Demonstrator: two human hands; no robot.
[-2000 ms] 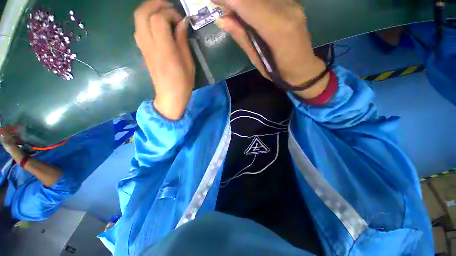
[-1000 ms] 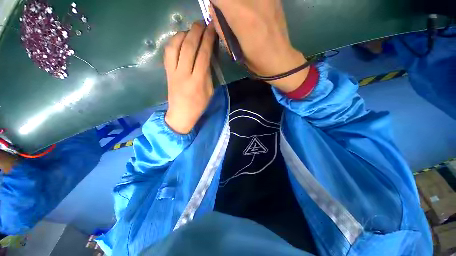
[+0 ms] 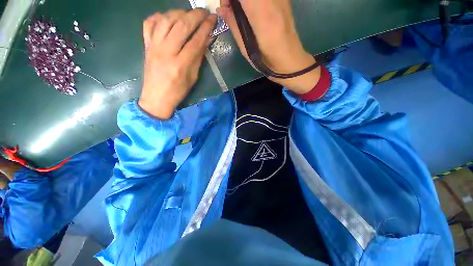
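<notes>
A phone unit (image 3: 220, 26) lies at the top edge of the picture, mostly hidden by my hands and cut off by the edge. Its near end shows a patterned board. My left hand (image 3: 174, 54) is on its left side, fingers bent over the near left corner. My right hand (image 3: 267, 36) is on its right side, fingertips against it, with a dark strap on the wrist. Whether a tweezer is in it cannot be told. A pile of small purple-pink components (image 3: 51, 56) lies on the mat at the left.
The glossy green bench mat (image 3: 111, 49) curves across the top. A thin wire (image 3: 106, 85) runs right from the pile. A pale strip (image 3: 216, 71) lies at the front edge. Another person's blue sleeve (image 3: 49, 200) is at lower left, near a red cord (image 3: 46, 167).
The phone unit, edge-on a second ago, now shows its flat near end. My left hand has moved left and up. My right hand stays beside the unit.
</notes>
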